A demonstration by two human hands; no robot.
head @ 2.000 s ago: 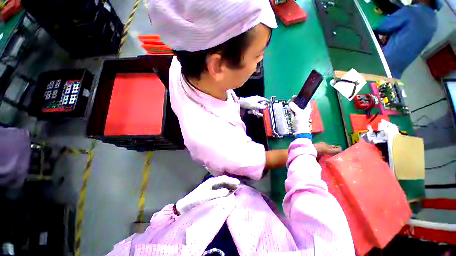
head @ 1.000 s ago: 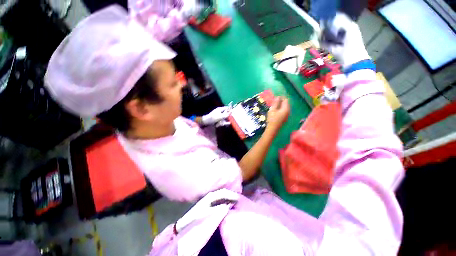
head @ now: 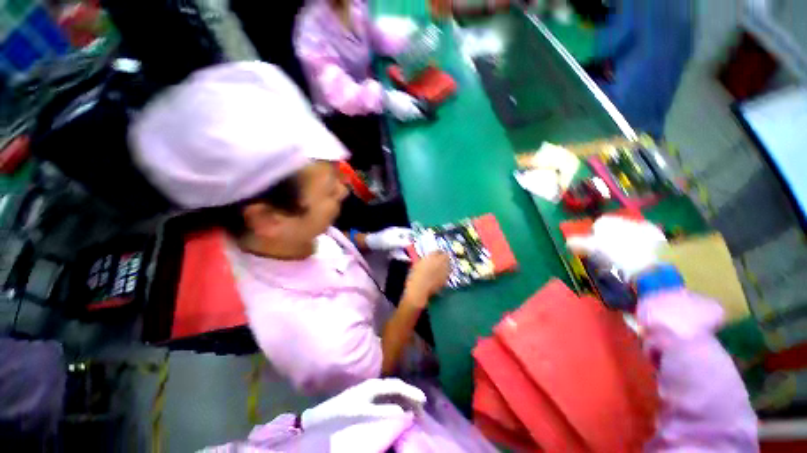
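Note:
My right hand [head: 628, 248], in a white glove with a blue band, is blurred over the cluttered end of the green bench. A dark object [head: 611, 281] shows just under it; I cannot tell if I grip it. My left hand [head: 367, 400], white-gloved, rests low in front of my smock with its fingers loosely curved and nothing seen in it. A stack of red foam sheets [head: 566, 372] lies at the near bench edge. A circuit board [head: 460, 252] lies on a red pad [head: 497, 241], with a co-worker's hands on it.
The co-worker in a pink cap [head: 230, 133] stands close at the left. Another person [head: 341, 62] works farther up the bench. Black totes [head: 199, 341] stand on the floor at left. Red-handled tools [head: 584, 190] and a tan sheet [head: 703, 274] lie on the bench end.
My right hand has gone from above the circuit board, where it held a smartphone, to the bench end at right. The phone is no longer clearly seen. My left hand has stayed low.

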